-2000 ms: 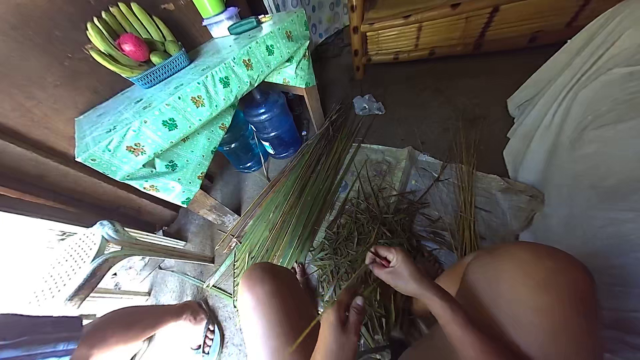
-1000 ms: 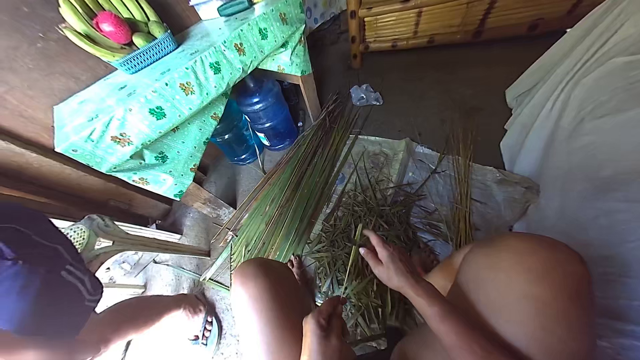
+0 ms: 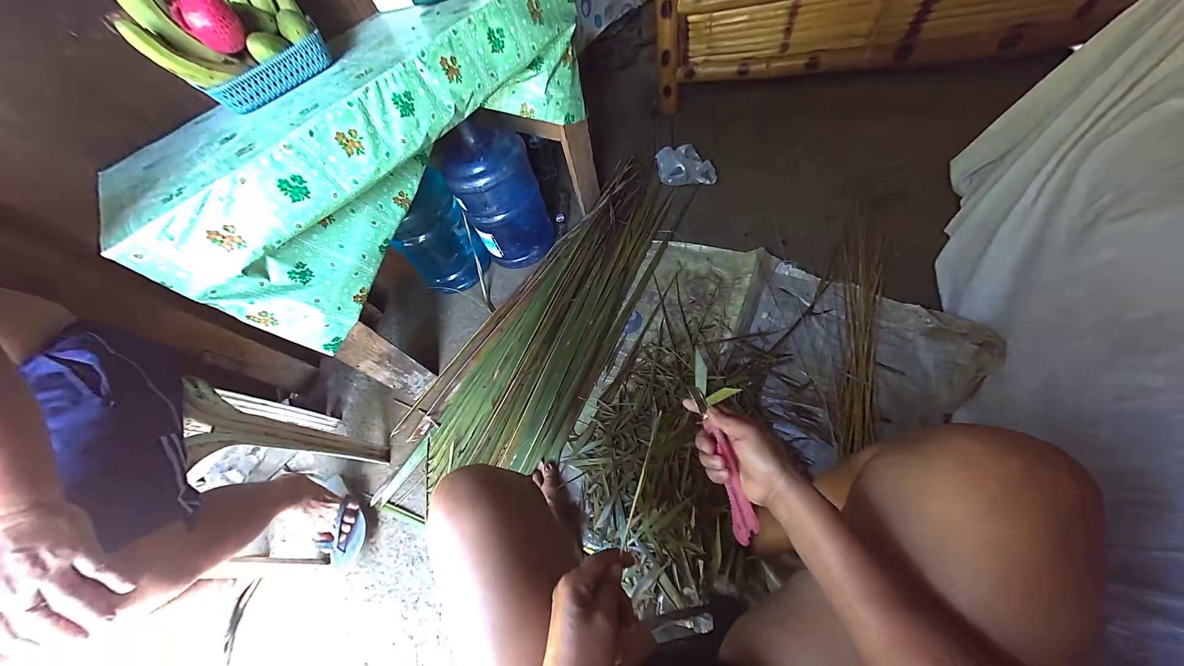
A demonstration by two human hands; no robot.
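Observation:
My right hand (image 3: 745,458) is closed around the pink handle of a knife (image 3: 738,499); the handle's end points down toward my leg. Short green leaf pieces (image 3: 710,384) stick out by its thumb, over a heap of leaf scraps (image 3: 684,462). My left hand (image 3: 597,601) is lower, beside my bent knee, with curled fingers; a thin strip lies near it, but whether the hand grips it is unclear. Long green palm leaflets (image 3: 546,342) lie in a bundle beyond my knee. A bundle of thin brown leaf midribs (image 3: 860,342) lies right of the heap.
Plastic sheeting (image 3: 934,356) lies under the scraps. A cloth-covered table (image 3: 305,176) bears a blue fruit basket (image 3: 273,74); blue water jugs (image 3: 499,194) stand beneath. Another person's leg and hand (image 3: 60,564) are at left, by a plastic chair (image 3: 277,430). Pale cloth (image 3: 1073,240) hangs at right.
The pink knife handle now shows in my right hand; it was not visible before. The other person has come farther into view at left, over the chair. The view has shifted somewhat.

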